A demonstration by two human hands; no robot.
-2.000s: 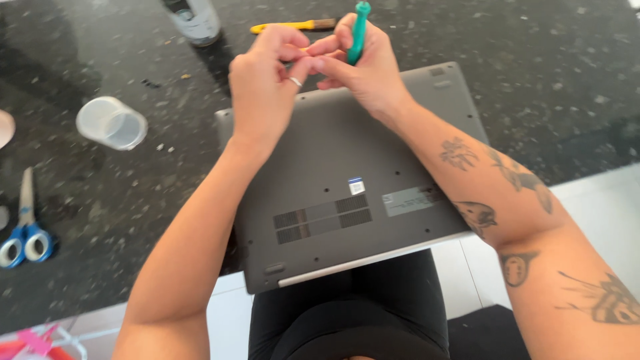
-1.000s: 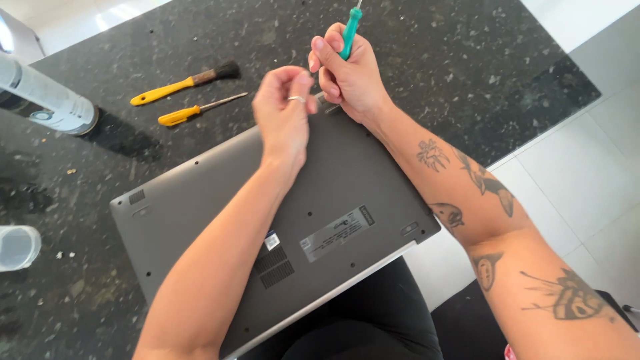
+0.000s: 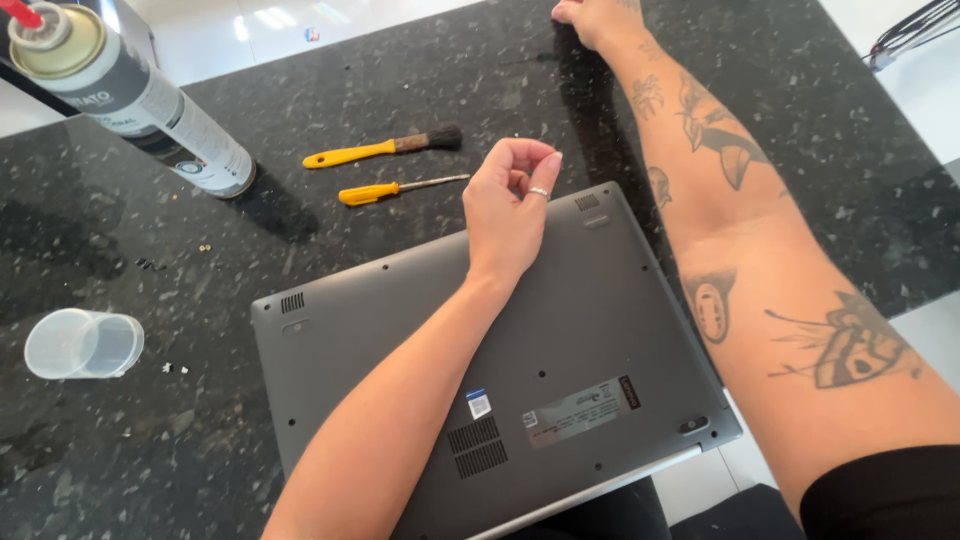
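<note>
A grey Lenovo laptop [image 3: 420, 330] lies upside down on the dark speckled stone counter, its bottom cover with vents and screw holes facing up. My left hand [image 3: 514, 199] is over the laptop's far edge, thumb and forefinger pinched together; whether something tiny is between them I cannot tell. My right arm reaches across the counter to the far side, and my right hand [image 3: 596, 19] is partly cut off by the top of the view, so its hold is unclear. Beyond the laptop lie a yellow-handled screwdriver [image 3: 375, 193] and a yellow-handled brush [image 3: 367, 153].
A spray can [image 3: 172, 127] with a red nozzle stands at the upper left. A clear plastic cup [image 3: 82, 343] is left of the laptop, with small screws [image 3: 205, 247] and dark bits [image 3: 150, 264] nearby. Cables [image 3: 911, 34] show beyond the counter's right edge.
My right hand has moved away from my left, to the far side of the counter. The green-handled screwdriver it held earlier is no longer in view. The view has shifted.
</note>
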